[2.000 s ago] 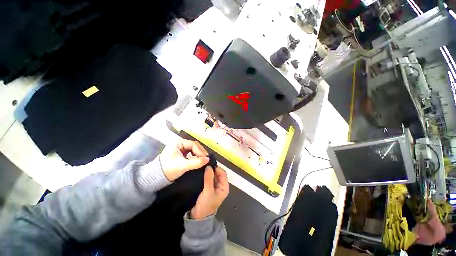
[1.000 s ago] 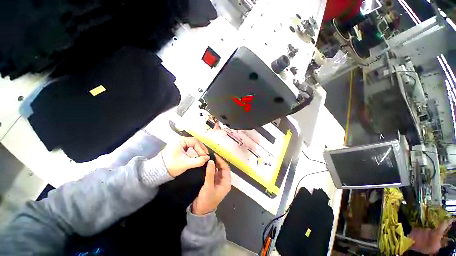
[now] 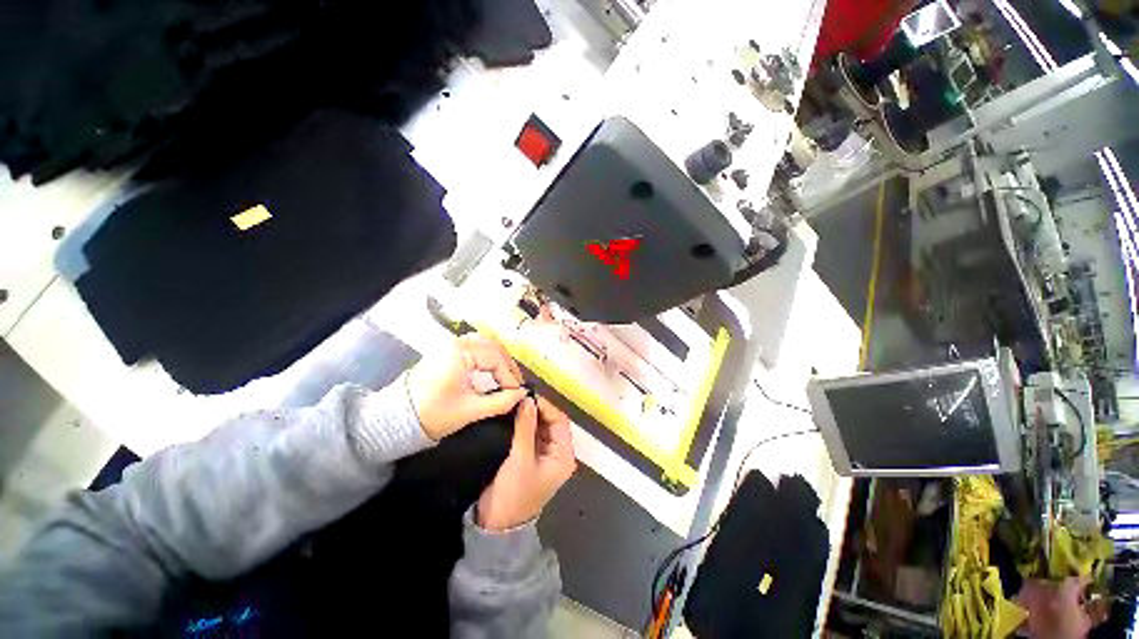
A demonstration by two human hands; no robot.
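Note:
A black cut panel [image 3: 456,481] hangs from my hands over my lap, in front of the machine. My left hand [image 3: 465,390] pinches its upper edge between thumb and fingers. My right hand [image 3: 531,468] pinches the same edge just beside it, the fingertips nearly touching. The pinched edge is mostly hidden by the fingers. Just beyond my hands lies the yellow-edged clamp frame [image 3: 587,412] with its pinkish template bed [image 3: 612,362]. The grey sewing machine head [image 3: 625,225] with a red logo stands over the frame. The needle area is too small to make out.
A neat black panel stack [image 3: 269,281] with a yellow sticker lies at left, a large black heap [image 3: 225,75] behind it. A smaller panel pile [image 3: 762,549] is at right, beside orange-handled snips [image 3: 662,612]. A control screen [image 3: 918,418] stands at far right. A person's pinkish sleeve shows beyond.
The camera view has shifted slightly. My hands keep pinching the panel edge, the right fingers a little closer around it. The black fabric tip that stood above my fingertips is now less visible.

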